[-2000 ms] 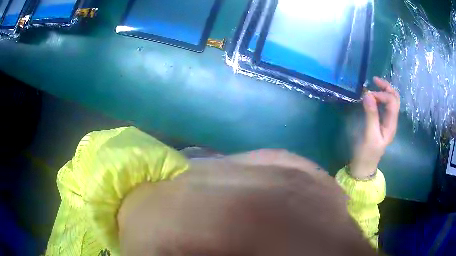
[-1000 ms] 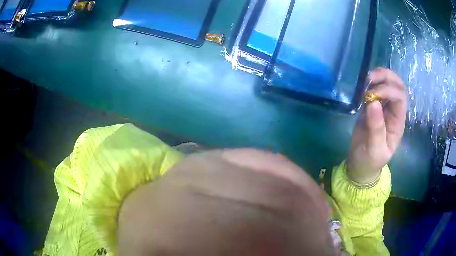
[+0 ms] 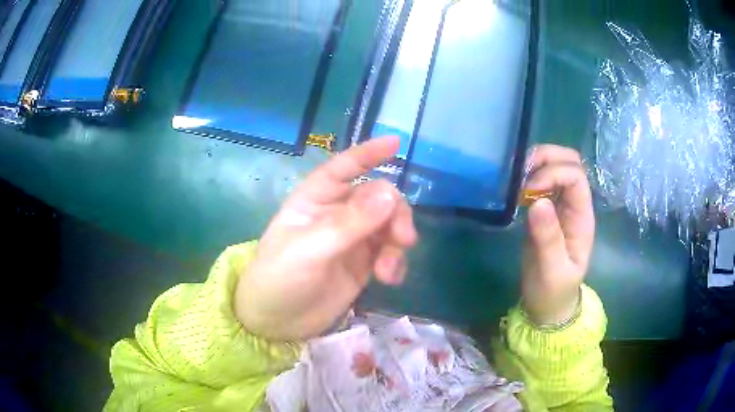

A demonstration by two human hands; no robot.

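Observation:
A black-bordered touch panel (image 3: 471,121) lies partly over the working stack (image 3: 367,100), its lower edge shifted right and toward me. My right hand (image 3: 558,229) pinches the panel's lower right corner, beside the orange flex cable (image 3: 535,195). My left hand (image 3: 326,241) is in front of the panel's lower left corner, fingers apart, with nothing visible in it. Its fingers hide part of the stack's lower edge. Whether a fingertip touches the panel cannot be told.
A separate panel (image 3: 254,80) with a gold tab lies left of the stack. More panels (image 3: 85,56) lie at far left. A crumpled clear film pile (image 3: 665,133) is at right, with a white black-outlined rectangle (image 3: 721,256) below it. The bench (image 3: 153,169) is green.
My right hand has drawn the panel partly off the stack, toward me. My left arm, earlier a blur close to the camera, has come forward, and the hand now shows at the panel's lower left.

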